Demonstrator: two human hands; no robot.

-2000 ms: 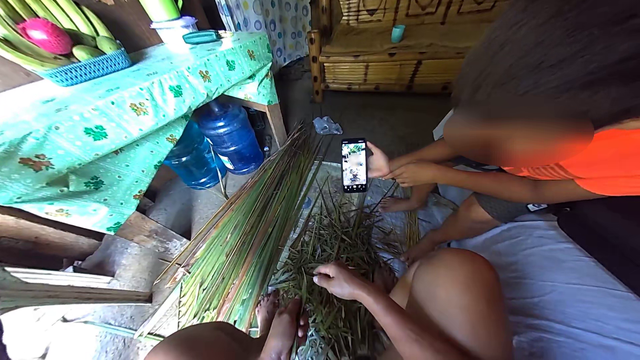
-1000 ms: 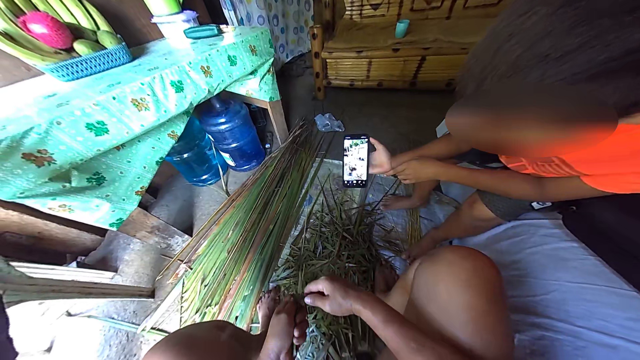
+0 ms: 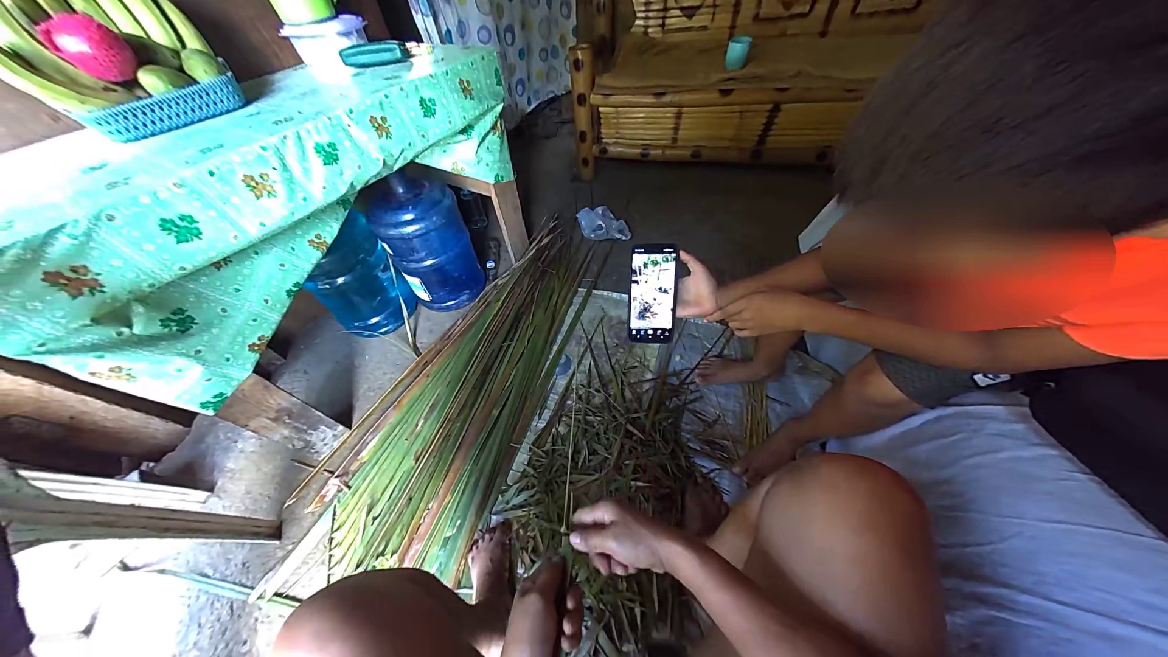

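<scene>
Low between my knees, my left hand (image 3: 545, 607) is closed around something dark and narrow, perhaps a knife handle; its fingers hide most of it. My right hand (image 3: 620, 538), just above and to the right, pinches a thin leaf midrib (image 3: 570, 456) that stands up from its fingertips. Beneath both hands lies a heap of shredded green-brown leaf strips (image 3: 620, 438). A large bundle of long palm leaflets (image 3: 447, 429) slants across the floor to the left of the heap, its thin dark ends towards the table.
At right sits a person in an orange shirt (image 3: 1118, 297), holding a smartphone (image 3: 653, 292) over the heap's far side. Blue water jugs (image 3: 427, 242) stand under the cloth-covered table (image 3: 301, 155). A bamboo bench (image 3: 721, 132) is at the back, and a crumpled plastic bag (image 3: 603, 224) lies on the floor.
My right hand has shifted slightly, and a thin upright strip now shows at its fingertips. The other person still holds the phone in about the same place.
</scene>
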